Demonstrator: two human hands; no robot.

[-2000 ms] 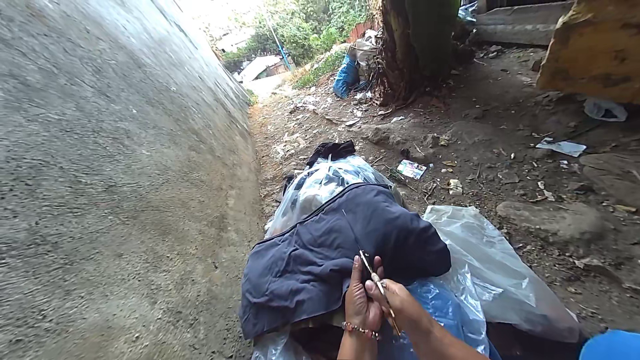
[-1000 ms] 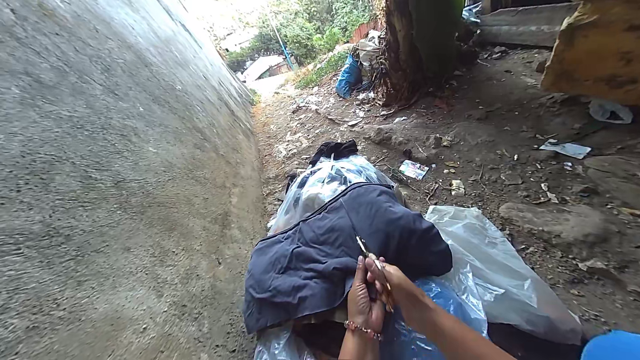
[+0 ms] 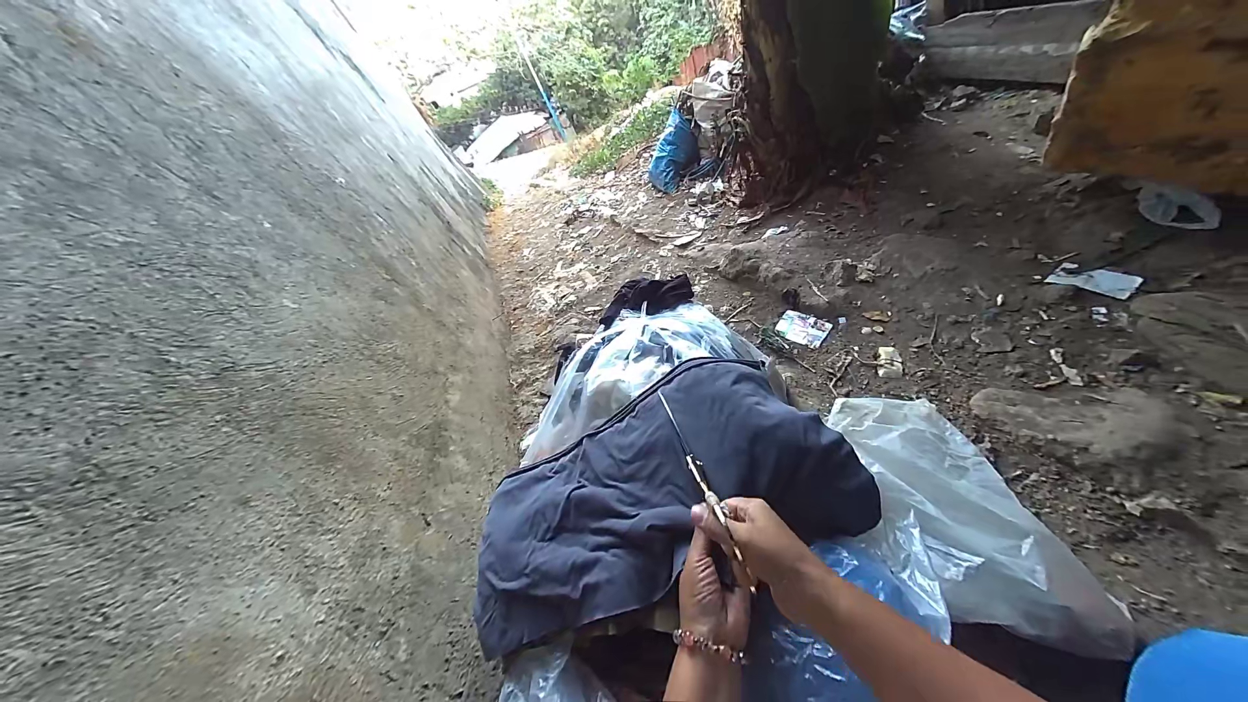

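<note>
My right hand (image 3: 765, 551) pinches a thin, slender tool (image 3: 698, 478) with a metal tip and a light-coloured handle; its exact kind cannot be told. The tip points up and away over a dark blue-grey garment (image 3: 604, 526). Close against it, my left hand (image 3: 712, 595), with a beaded bracelet at the wrist, touches the tool's lower part with its fingers; part of its palm is hidden. The garment lies draped over a filled clear plastic bag (image 3: 624, 361). Blue plastic (image 3: 829, 643) shows beneath my right forearm.
A rough concrete wall (image 3: 244, 341) rises at the left. A whitish plastic sheet (image 3: 965, 526) lies to the right. Beyond are a tree trunk (image 3: 799, 97), a blue bag (image 3: 673, 151), stones (image 3: 1082, 424), litter and a yellowish block (image 3: 1160, 107).
The slender tool now points up and left with its thin metal part reaching farther out over the garment. Both hands stay close together in front of the garment.
</note>
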